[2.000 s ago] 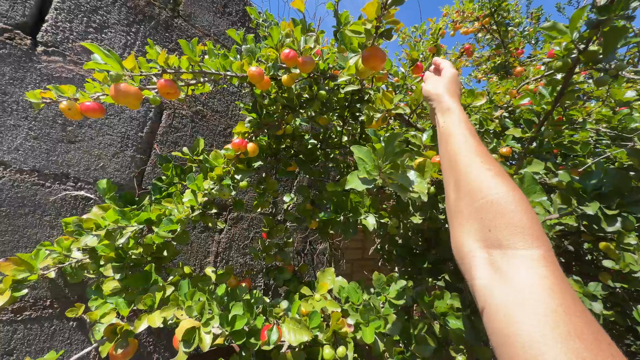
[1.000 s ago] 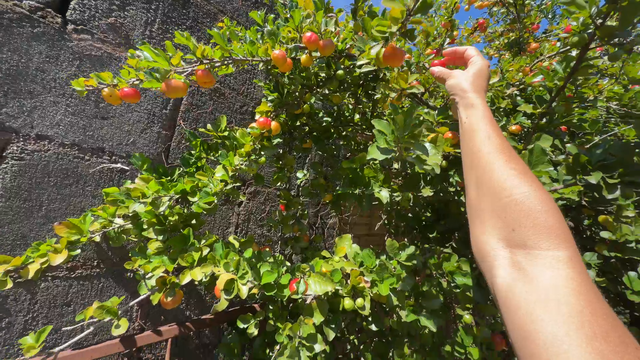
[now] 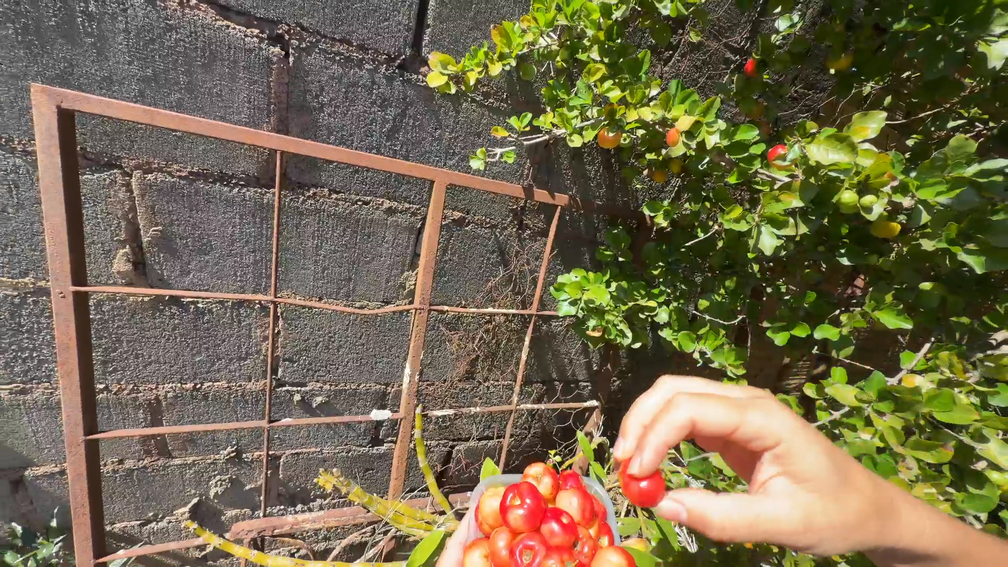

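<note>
My right hand pinches a red cherry-like fruit between thumb and fingers, just right of a clear plastic container. The container is heaped with red and orange-yellow fruits of the same kind. My left hand holds the container from its left side at the bottom edge; only a small part of that hand shows. Behind and above my right hand stands a leafy fruit bush bearing several red, orange and green fruits, among them a red one.
A rusty metal grid frame leans near a rough concrete block wall at the left and centre. Yellow-green succulent stems rise beside the container. Leafy branches reach close above and behind my right hand.
My right hand has come down from the upper branches, where it held a red fruit a second ago. The container and my left hand have come into view. The view has swung down and left.
</note>
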